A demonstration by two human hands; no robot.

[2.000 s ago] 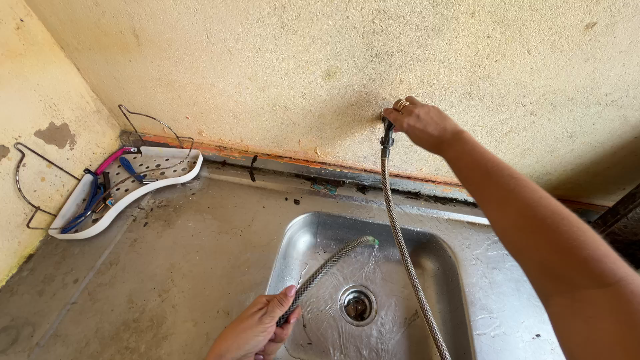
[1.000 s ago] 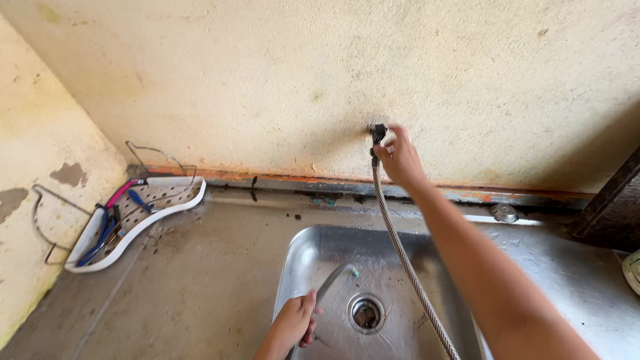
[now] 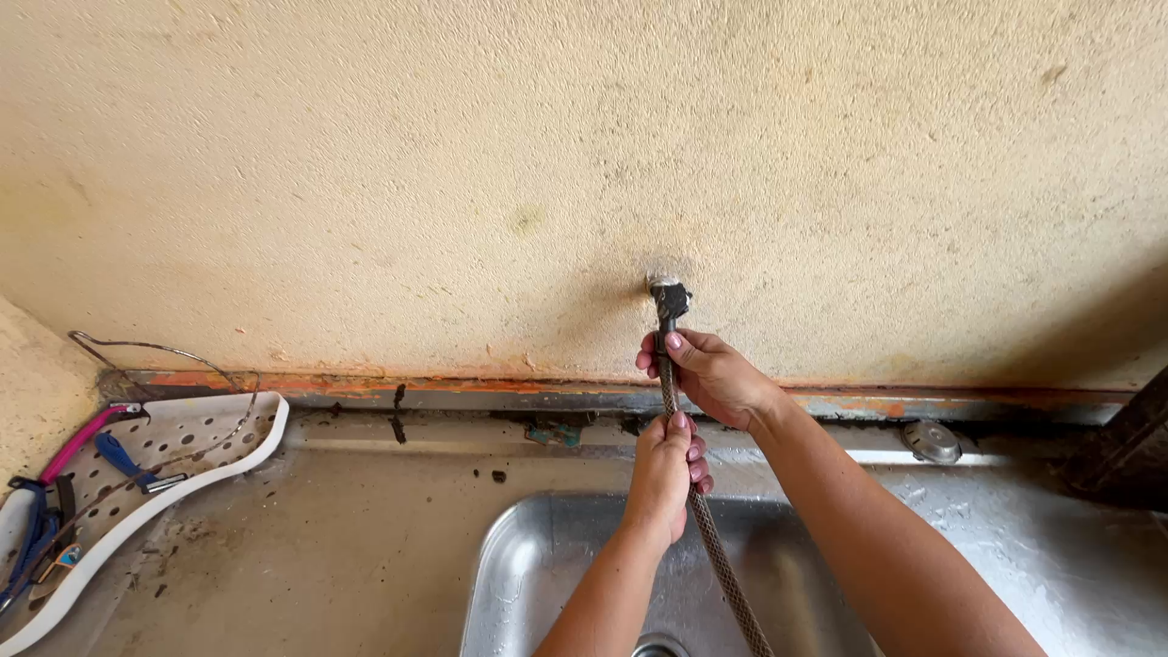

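A black tap juts from the textured wall above a stainless steel sink. From its lower end a braided hose hangs down into the sink area and leaves the view at the bottom. My right hand grips the hose's top end, just under the tap, between thumb and fingers. Directly below it, my left hand is closed around the same hose. The two hands are close together. Part of the sink drain shows at the bottom edge.
At the left corner lies a white perforated corner shelf with a blue-handled razor, a pink-handled item and a wire frame. A round metal strainer sits at the counter's back right, near a dark object.
My left hand has moved up from the sink to the hose below the tap. My right hand has shifted from the tap to the hose's top end. The view has moved closer to the wall.
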